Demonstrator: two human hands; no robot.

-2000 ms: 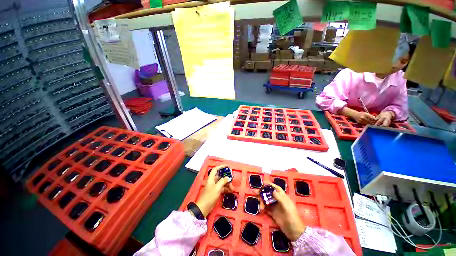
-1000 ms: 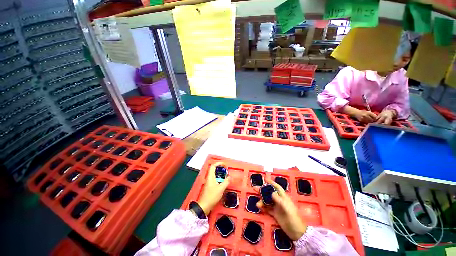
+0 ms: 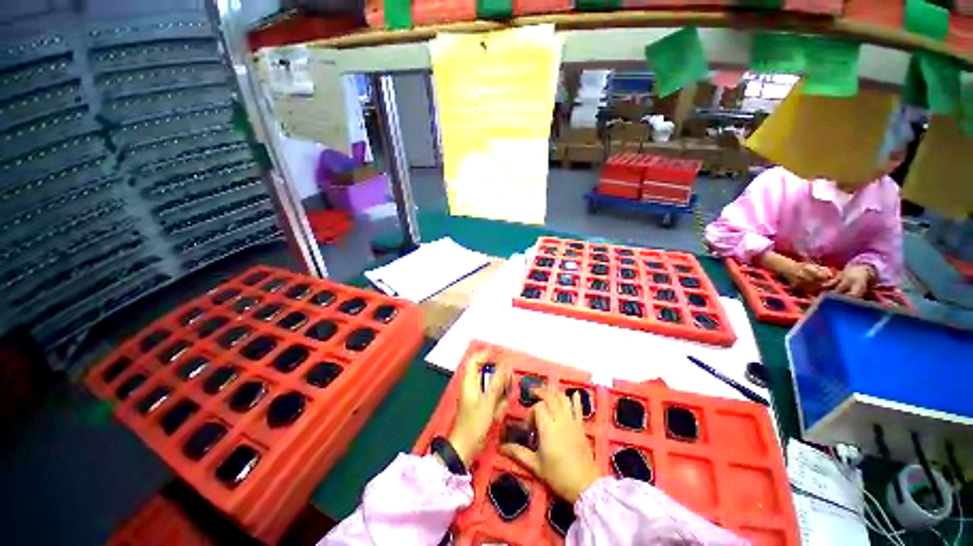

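Observation:
The red-orange working tray (image 3: 710, 466) lies in front of me, with black square watch units in many pockets and some pockets empty on its right side. My left hand (image 3: 477, 411) holds a watch unit (image 3: 488, 375), tilted, over the tray's far left corner. My right hand (image 3: 560, 443) is over the left part of the tray. Its fingertips touch another watch unit (image 3: 530, 389) at a back-row pocket; whether they grip it is unclear. Its thumb is near a dark unit (image 3: 520, 432), partly hidden by the hand.
A thick stack of filled trays (image 3: 352, 400) stands at left. A second filled tray (image 3: 629, 311) lies beyond on white paper (image 3: 469, 336). A pen (image 3: 728, 380), a blue-topped box (image 3: 891, 363) and cables are at right. A person in pink works opposite.
The view has shifted, so the bench appears further right and lower. My right hand has moved left and away from me, to a back-row pocket that looked empty. My left hand still holds a unit.

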